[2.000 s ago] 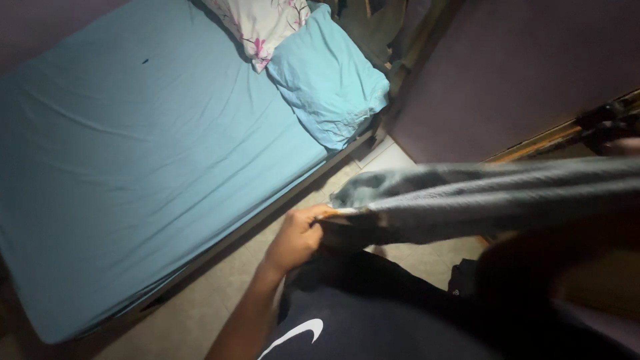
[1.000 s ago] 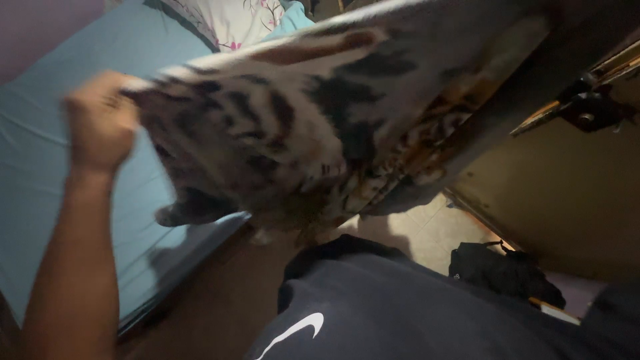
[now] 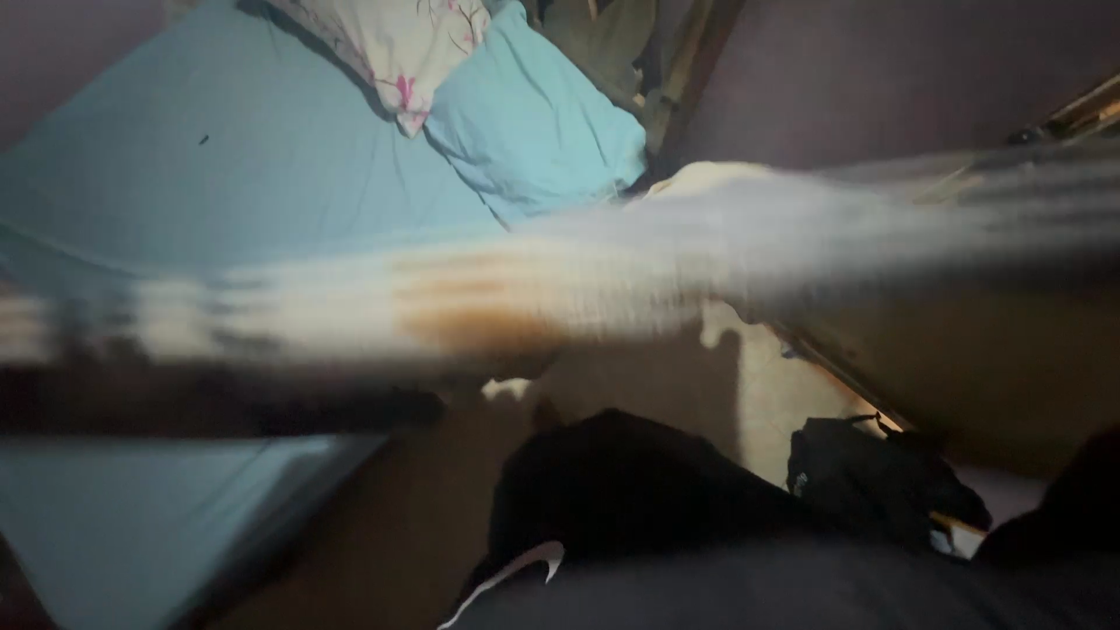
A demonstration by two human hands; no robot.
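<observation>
A printed fabric, possibly a blanket [image 3: 472, 297], stretches across the whole head view as a strongly blurred band in white, orange, grey and black. Its left part passes over the light blue sheet of the bed [image 3: 219, 175]. The right part reaches the right edge of the view, in front of the wall. Neither my left hand nor my right hand can be seen, so the hold on the fabric's ends is hidden. Below the band are my dark clothes with a white swoosh [image 3: 525, 560].
A light blue pillow [image 3: 534, 122] and a white pillow with pink flowers [image 3: 429, 44] lie at the bed's far end. On the floor at the lower right is a black bag [image 3: 866, 481]. A wooden frame edge [image 3: 831, 372] runs above it.
The fabric, bunched toward the right two seconds ago and raised by my left hand one second ago, now spans the view as a narrower band. My left hand has gone out of sight.
</observation>
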